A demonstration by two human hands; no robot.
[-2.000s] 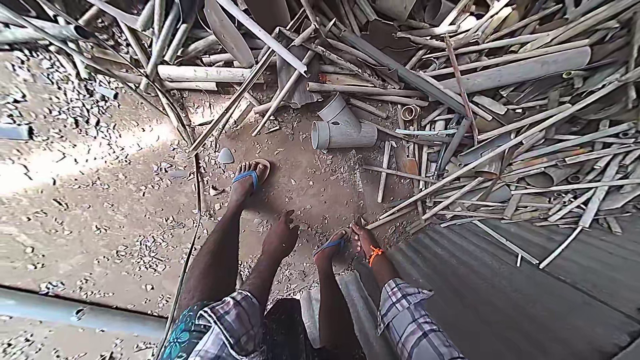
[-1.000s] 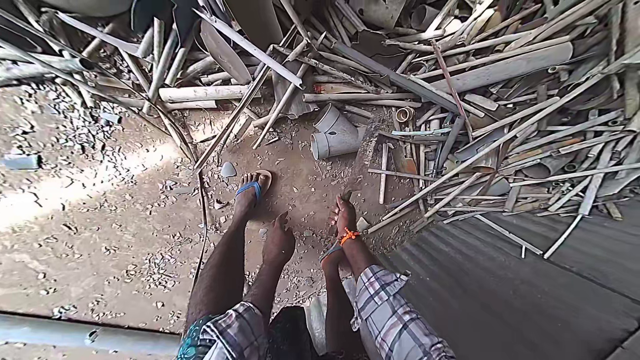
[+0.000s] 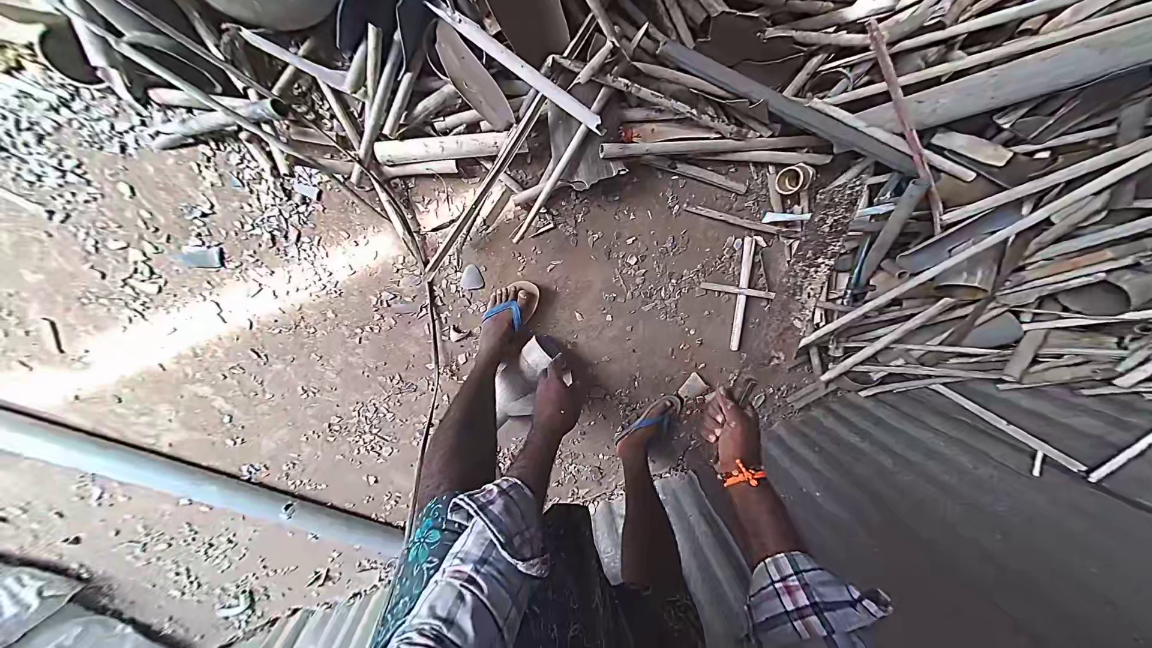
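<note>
My left hand (image 3: 556,398) grips a grey branched plastic pipe fitting (image 3: 515,387) by its rim, between my two feet and close to the left one. My right hand (image 3: 731,423), with an orange band at its wrist, is to the right of my right foot, its fingers curled; a small dark thing shows at the fingers, too unclear to name. A small pale flat fragment (image 3: 693,387) lies by that foot. Blue-strapped sandals (image 3: 515,310) are on both feet.
Heaped pipes and strips (image 3: 972,243) fill the back and right. Two crossed strips (image 3: 740,292) lie on the dirt. Corrugated sheet (image 3: 900,504) covers the lower right. A long pipe (image 3: 198,477) crosses the lower left.
The branched pipe fitting lay on the ground near the heap in the earlier frames; it is now at my left hand, nearer my body. My left hand has closed on it.
</note>
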